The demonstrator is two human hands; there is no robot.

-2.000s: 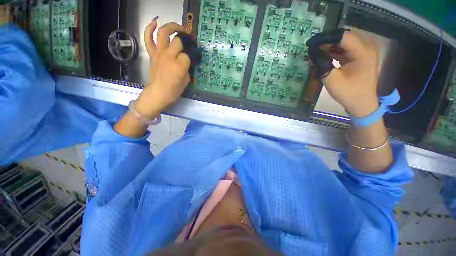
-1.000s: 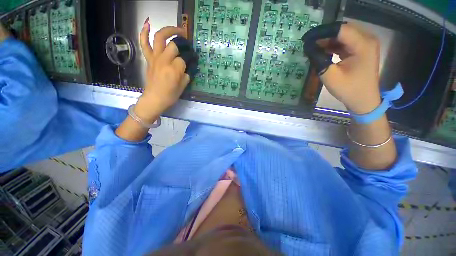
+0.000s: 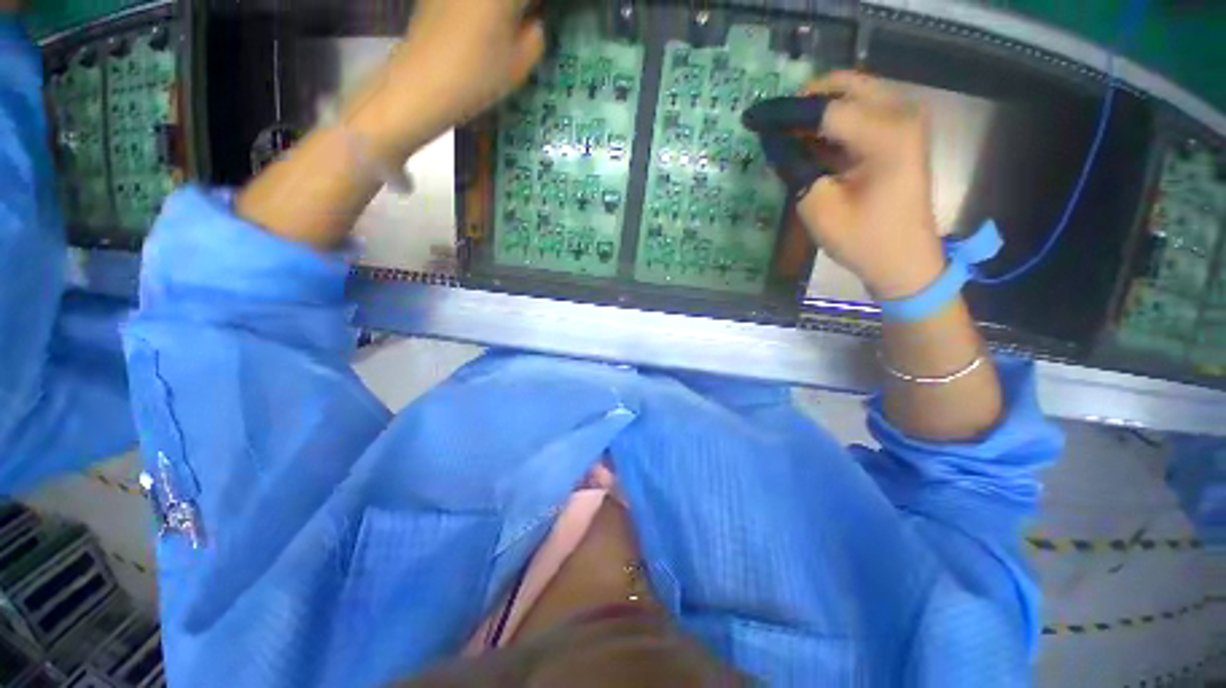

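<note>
Two pale green circuit panels, the left one [image 3: 565, 161] and the right one [image 3: 713, 168], lie side by side in a dark carrier [image 3: 643, 161]. Small parts stand on them in rows. My left hand [image 3: 471, 61] is blurred beyond the carrier's upper left corner, its fingers partly cut off by the top edge. What it holds is hidden. My right hand [image 3: 854, 175] is over the right panel's right edge, thumb and fingertips in black cots, curled towards each other. Whether a tiny part is between them cannot be told.
A silver rail [image 3: 605, 329] runs between my body and the carrier. More green panels lie at far left [image 3: 114, 141] and far right [image 3: 1183, 255]. A thin blue cord [image 3: 1089, 175] runs from my right wrist strap [image 3: 928, 289]. Another person's blue sleeve [image 3: 27, 269] is at left.
My left hand has moved up and right, from the left panel's edge to the top of the picture. My right hand has shifted left, now reaching over the right panel. The view has also shifted slightly.
</note>
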